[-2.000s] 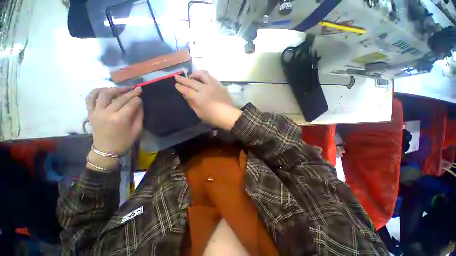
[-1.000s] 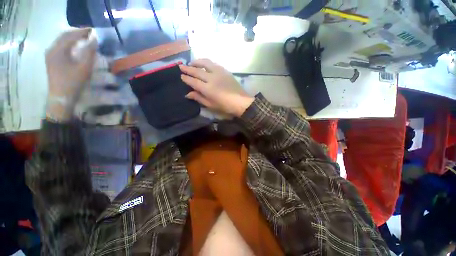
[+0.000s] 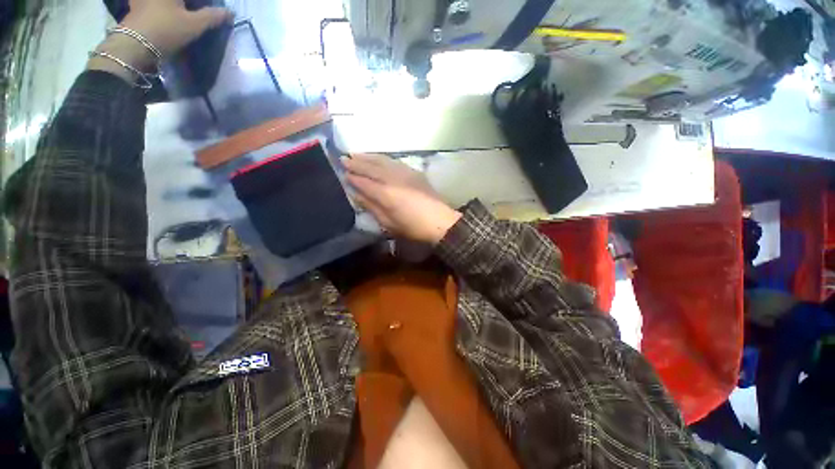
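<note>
A black fabric piece (image 3: 298,201) with rounded lower corners and a red strip along its top edge lies on the clear blue-grey template (image 3: 288,266), at the table's front edge. An orange-brown strip (image 3: 263,136) crosses the template above it. My right hand (image 3: 394,194) is at the template's right side, fingertips near the strip's end and fingers close together; whether it grips the edge is unclear. My left hand (image 3: 174,29) is at the upper left, cut by the frame's top, with its fingers on another dark piece (image 3: 197,64), which it appears to hold.
The sewing machine head (image 3: 586,55) with a yellow strip stands at the upper right. Black-handled scissors (image 3: 522,96) lie over a long black object (image 3: 551,174) on the white table (image 3: 650,174). Red fabric (image 3: 687,293) hangs below the table at the right.
My left hand has left the black piece on the template and moved up and left to another dark piece. My right hand has slid off the piece to the template's right side.
</note>
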